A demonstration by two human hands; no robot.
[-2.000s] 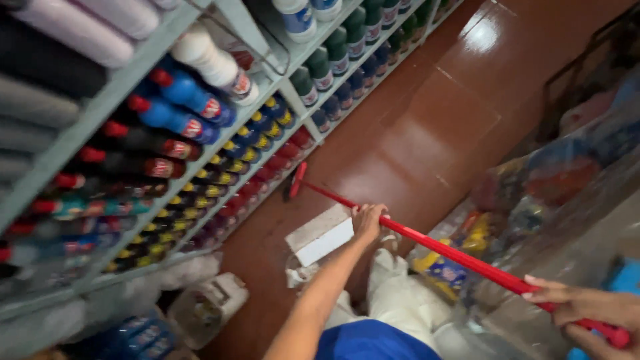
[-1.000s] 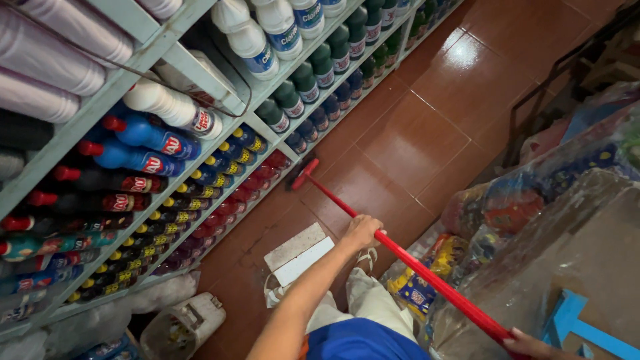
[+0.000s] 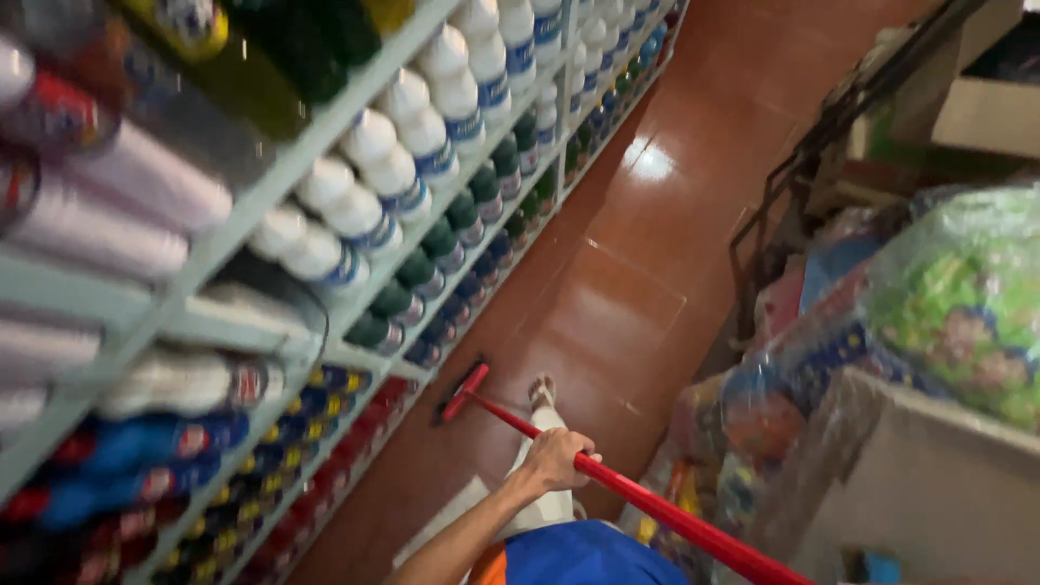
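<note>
My left hand (image 3: 559, 460) is closed around the red pole (image 3: 666, 513) of a push broom, partway along it. The broom's red head (image 3: 464, 393) with dark bristles rests on the brown tiled floor (image 3: 626, 313), close beside the bottom edge of the shelving. From my hand the pole runs to the lower right and leaves the view at the bottom edge. My right hand is out of view. One foot (image 3: 542, 391) in a sandal stands on the floor just right of the broom head, below a light trouser leg.
Pale shelving (image 3: 382, 280) with rows of bottles lines the left side. On the right are cardboard boxes (image 3: 926, 479), plastic-wrapped goods (image 3: 959, 301) and a dark metal frame (image 3: 764, 203). A flat whitish piece (image 3: 455, 516) lies on the floor beside my left forearm.
My right hand, on the pole's upper end before, has gone out of view. One foot has come forward beside the broom head. The view has shifted along the aisle.
</note>
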